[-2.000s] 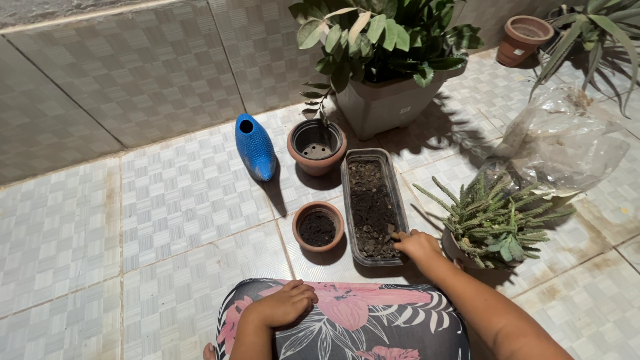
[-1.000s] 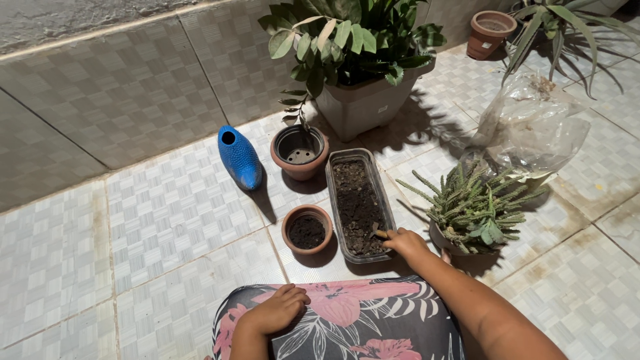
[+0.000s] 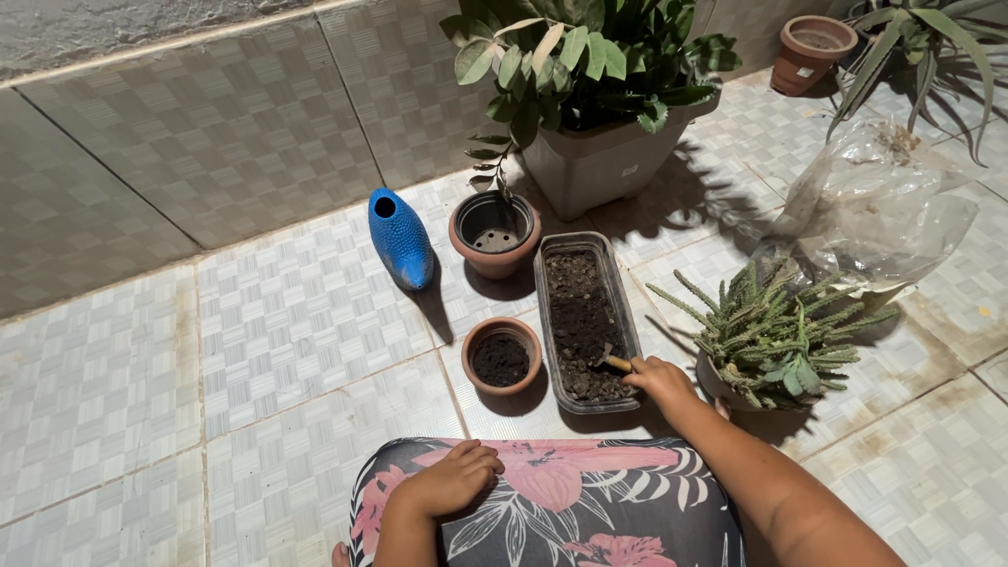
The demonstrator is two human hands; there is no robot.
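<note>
My right hand grips the wooden handle of a small garden tool, whose metal head touches the soil in a long plastic planter tray. My left hand rests on the floral cloth over my lap and holds nothing. Left of the tray stands a small terracotta-coloured pot with dark soil inside. Behind it, a second pot holds a black inner pot with holes in its bottom.
A blue textured vessel stands on the tiled floor at left. A leafy plant in a large planter is behind the tray. At right are a spiny potted succulent, a clear plastic bag, and a brown pot near an aloe-like plant.
The tool in my right hand shows more plainly now, its head at the soil inside the tray. My left hand has stayed on the cloth.
</note>
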